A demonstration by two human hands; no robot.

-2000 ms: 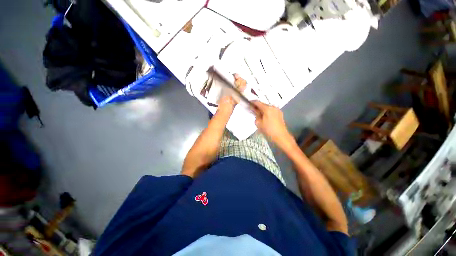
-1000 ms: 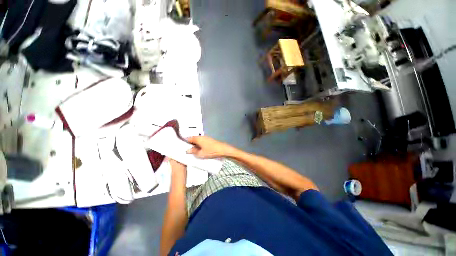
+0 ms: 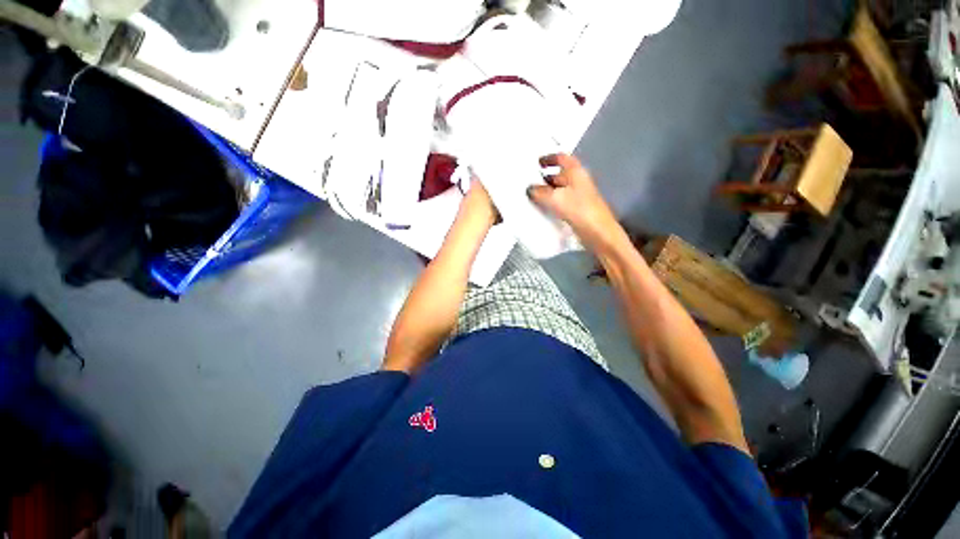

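Note:
A white fabric piece (image 3: pixel 511 137) with a dark red curved edge lies at the near edge of the white table (image 3: pixel 326 63) and hangs partly over it. My left hand (image 3: pixel 476 196) is on its left side, fingers mostly hidden by the white cloth, beside a dark red patch (image 3: pixel 437 176). My right hand (image 3: pixel 568 194) grips the piece's right side with bent fingers. More white panels (image 3: pixel 368 137) lie to the left, and a red-edged white panel (image 3: pixel 405 19) lies farther back.
A blue crate (image 3: pixel 226 242) filled with dark cloth (image 3: pixel 137 179) stands left of the table. A wooden stool (image 3: pixel 805 174) and a wooden bench (image 3: pixel 705 290) stand on the grey floor at the right. Another white table (image 3: pixel 905 221) is at the far right.
The view has turned back left since one second ago. The dark strip held two seconds ago no longer shows in my hands. The red-edged white piece is now between both hands.

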